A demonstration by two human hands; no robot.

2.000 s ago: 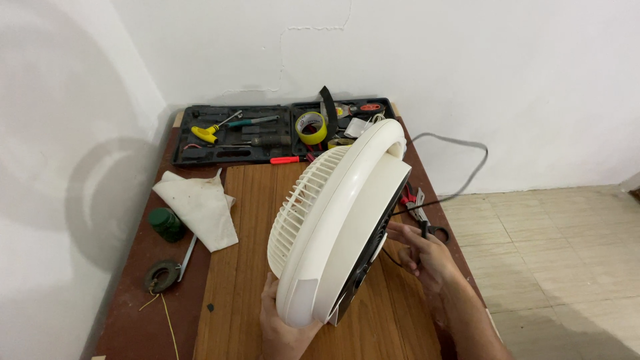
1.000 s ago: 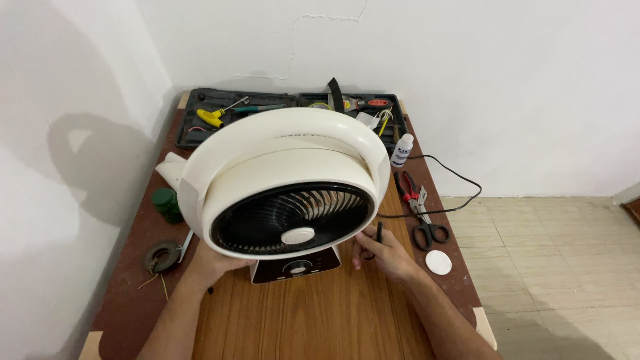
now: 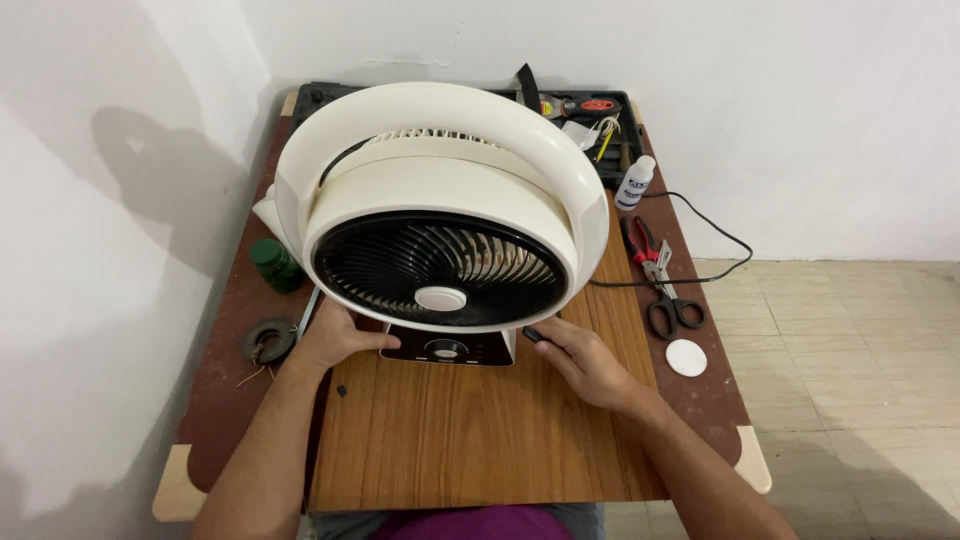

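Note:
A white box-type desk fan (image 3: 450,176) with a black front grille stands upright on a wooden board (image 3: 465,442), its face toward me and tipped somewhat upward. Its black control panel with a round knob (image 3: 445,349) shows below the grille. My left hand (image 3: 341,337) is at the left side of the fan's base, thumb across the panel's edge; its fingers are hidden behind. My right hand (image 3: 577,356) is just right of the base, holding a small black object (image 3: 533,334), perhaps a plug, between thumb and fingers.
On the right lie red-handled pliers (image 3: 639,244), black-handled scissors (image 3: 675,311), a white round pad (image 3: 686,358), an alcohol bottle (image 3: 634,184) and a black cord (image 3: 739,247). On the left are a green jar (image 3: 274,264) and a tape roll (image 3: 268,341). Behind is an open toolbox (image 3: 634,127).
The fan has turned from a sideways, tilted pose to face me, then come down onto the board. My left hand has moved from beneath it to the base's left side.

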